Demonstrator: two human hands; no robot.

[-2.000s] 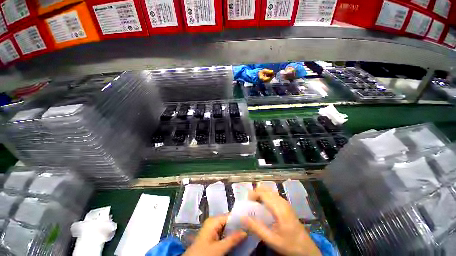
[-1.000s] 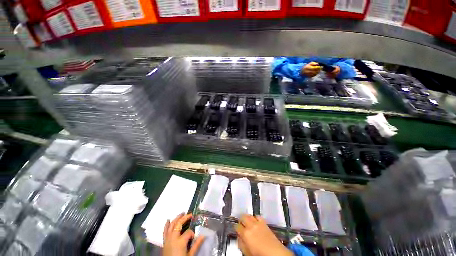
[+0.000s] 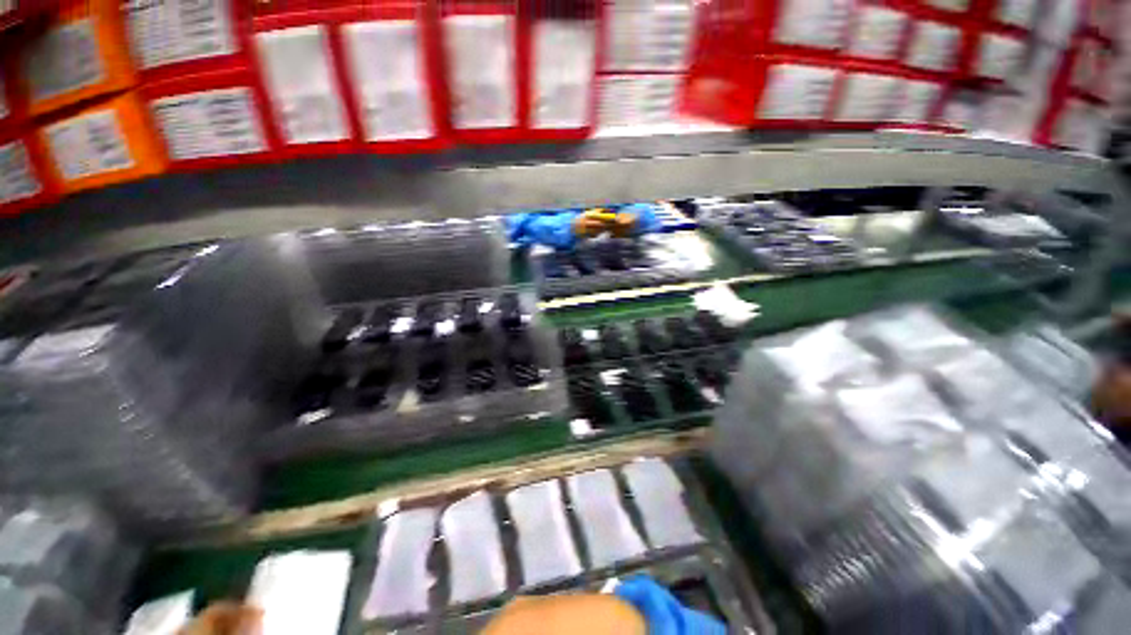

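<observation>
The blister tray (image 3: 465, 612) lies in front of me, its back row holding several phones in white sleeves (image 3: 542, 533). My right hand (image 3: 558, 615) is blurred over the tray's front part and cut off by the bottom edge; its fingers are hidden. Only blurred fingertips of my left hand (image 3: 231, 618) show at the bottom edge, at the left side of the white sleeve stack (image 3: 301, 590). Whether either hand holds anything cannot be told. Part of a crumpled white wrap (image 3: 161, 615) shows left of these fingertips.
Stacked filled trays (image 3: 912, 416) stand right, with more at lower left. A tall tray stack (image 3: 112, 409) stands back left. Trays of black phones (image 3: 428, 372) lie beyond the pale belt edge (image 3: 496, 478). Co-worker's hands (image 3: 604, 223) are behind. Red boxes (image 3: 428, 75) line the shelf above.
The view has swung right. My left hand has moved from the tray's front row to the sleeve stack. My right hand is lower in view, its fingers no longer visible.
</observation>
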